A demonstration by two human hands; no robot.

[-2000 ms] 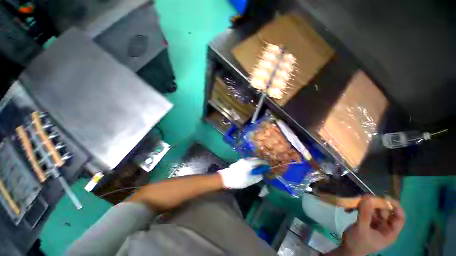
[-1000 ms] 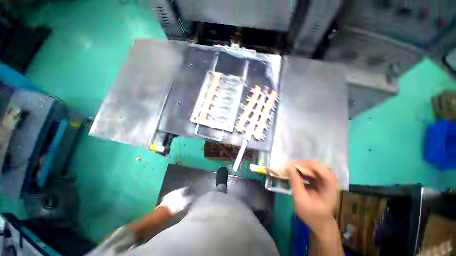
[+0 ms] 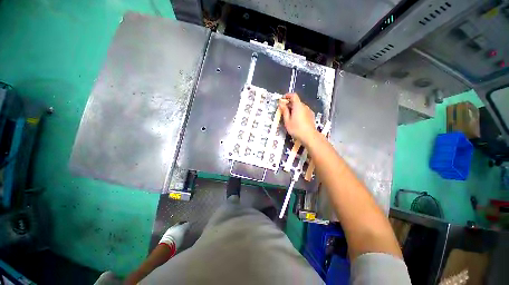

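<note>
A silver mould plate [image 3: 252, 131] with rows of small cavities lies on the press's grey table. My right hand [image 3: 297, 118], bare, is over the plate's upper right part and pinches a tan-orange rubber strip [image 3: 277, 118], which hangs down along the plate's right side. An openwork mould insert [image 3: 293, 157] with tan-orange strips lies just right of the plate, partly hidden by my right forearm, its metal handle pointing towards me. My left hand [image 3: 175, 234], in a white glove with a red cuff, hangs low at the left, away from the plate. Whether it holds anything is unclear.
Flat grey metal side tables [image 3: 139, 100] flank the press bed. The press body [image 3: 301, 19] stands behind it. A blue bin [image 3: 451, 156] and a cardboard box [image 3: 462, 119] are on the green floor at the right. A dark bench [image 3: 474, 239] is at the lower right.
The view has turned from the bench to the press. My right hand has moved forward onto the plate with the strip. The blue-handled tool earlier in my left hand is no longer visible.
</note>
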